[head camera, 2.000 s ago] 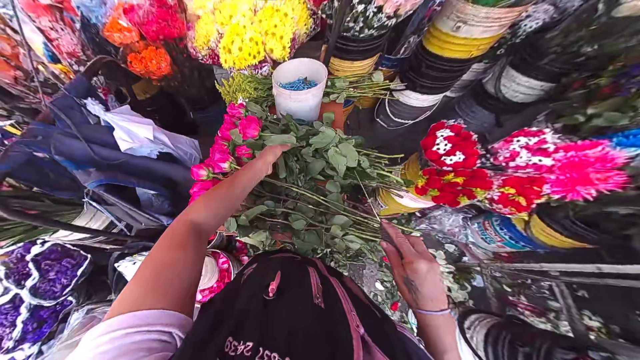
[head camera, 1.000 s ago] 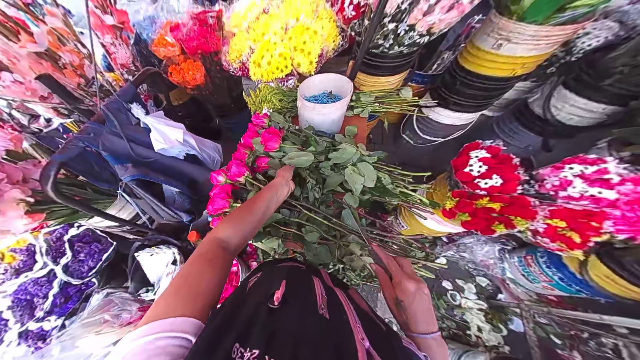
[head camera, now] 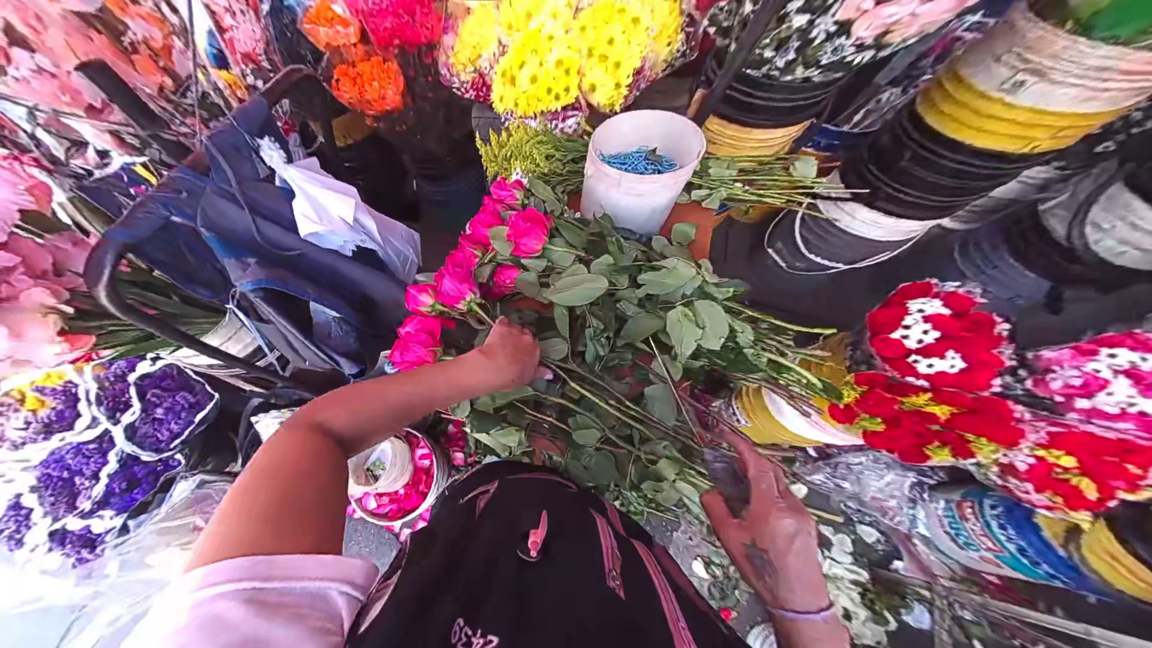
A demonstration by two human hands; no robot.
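Pink roses (head camera: pixel 456 283) with leafy green stems (head camera: pixel 621 387) lie across the working surface, blooms to the left. My left hand (head camera: pixel 511 355) is closed on a rose stem just below the blooms, its fingertips partly hidden among leaves. At the cut-stem side, my right hand (head camera: pixel 765 513) is curled around a thin dark implement (head camera: pixel 724 472), which is blurred; its kind cannot be told. A thin line rises from there over the stems. Behind the roses stands a white plastic bucket (head camera: pixel 643 175) with small blue pieces inside. A dark apron (head camera: pixel 531 576) covers my front.
Petals fill a round container (head camera: pixel 396 477) beside my left forearm. A dark blue folding stroller (head camera: pixel 243 225) stands at left, purple flowers (head camera: pixel 90 450) below it. Yellow flowers (head camera: pixel 567 54) are at the back. Red bouquets (head camera: pixel 936 333) and stacked buckets (head camera: pixel 981 117) line the right.
My left hand has moved down from the upper leaves toward the stems below the rose blooms. My right hand remains by the stem ends. The view has shifted somewhat.
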